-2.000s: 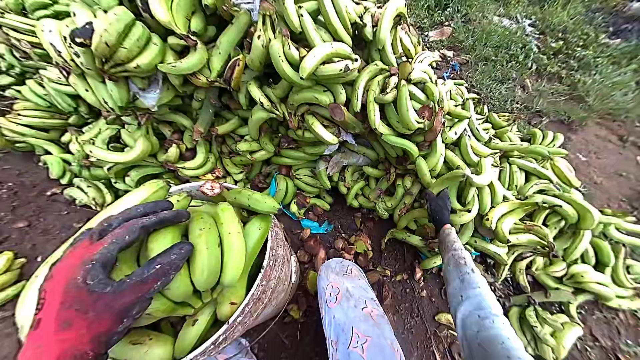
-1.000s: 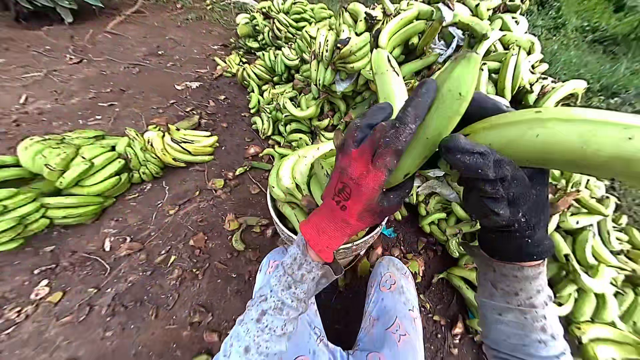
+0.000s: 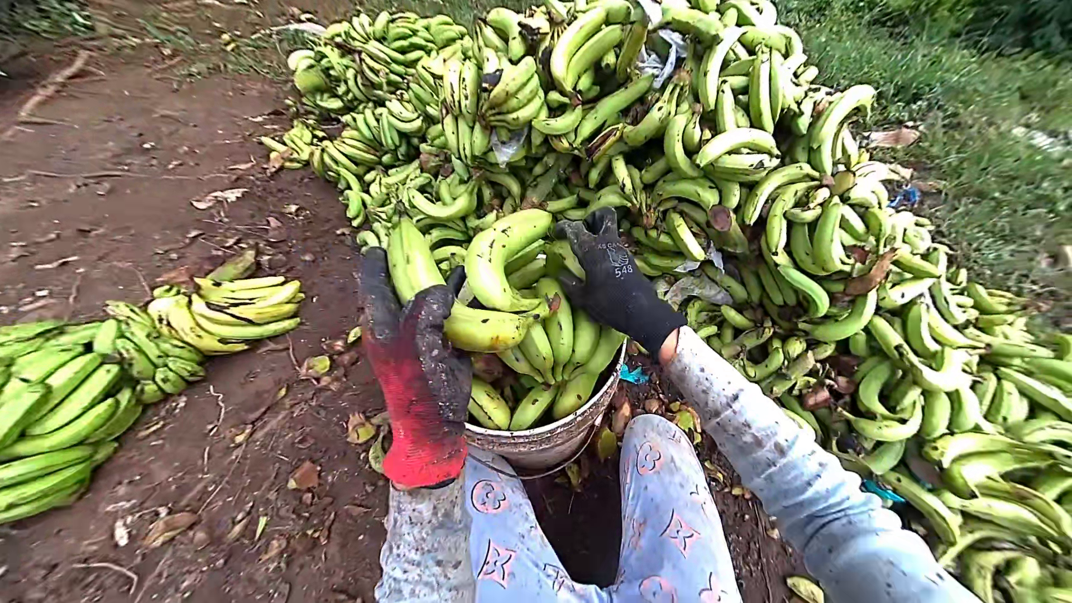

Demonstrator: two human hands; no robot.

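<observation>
Between my knees stands a dirty white bucket (image 3: 544, 448) heaped with green plantains (image 3: 557, 335). My left hand (image 3: 419, 360), in a red and black work glove, grips a bunch of green plantains (image 3: 494, 268) at the top left of the bucket. My right hand (image 3: 615, 276), in a black glove, lies against the upper right side of the plantains over the bucket; its fingertips are partly hidden, so whether it grips any cannot be told. Right behind the bucket rises a large pile of green plantains (image 3: 737, 167).
On the soil at left lie bunches of green plantains (image 3: 67, 410) and a smaller, yellower bunch (image 3: 234, 310). The big pile runs down the right side. Dry leaves (image 3: 172, 526) and blue plastic scraps (image 3: 633, 375) are on the ground. Grass (image 3: 988, 167) borders the right back.
Both hands, raised with long plantains a second ago, are now lower, at the bucket. Two seconds ago my right hand was at the pile. The view has shifted.
</observation>
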